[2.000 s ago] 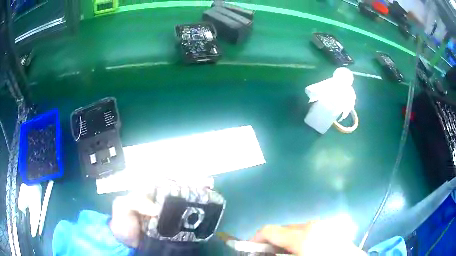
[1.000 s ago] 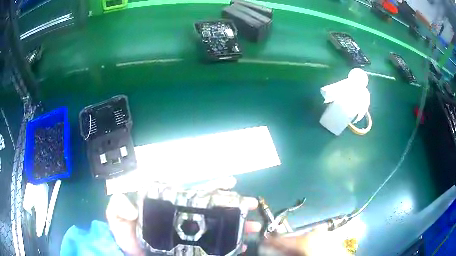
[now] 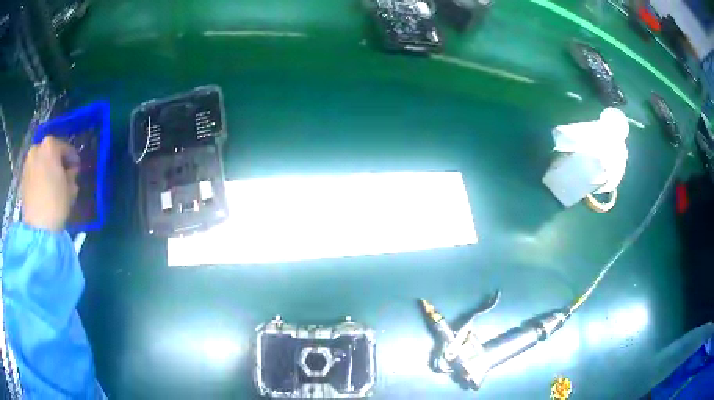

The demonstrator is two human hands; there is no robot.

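My left hand (image 3: 53, 176) is in the blue parts tray (image 3: 102, 168) at the left, fingers bent down over the small dark parts; whether it grips one cannot be seen. The camera housing (image 3: 275, 361), with mottled grey rim and hexagonal centre opening, lies face up on the green bench at the bottom middle, untouched. The air blow gun (image 3: 501, 351) lies to its right, brass tip pointing up and left. My right hand is not in view.
An open black case (image 3: 182, 168) lies beside the tray, overlapping a white sheet (image 3: 352, 219). A white bottle (image 3: 607, 152) with a beige ring stands right. Gold-coloured small parts (image 3: 560, 388) lie bottom right. Circuit boards (image 3: 409, 25) lie at the back. An air hose (image 3: 626, 242) runs up right.
The camera housing has been let go and lies on the bench. My left hand has moved from it to the blue tray. My right hand has left the picture. The view has shifted.
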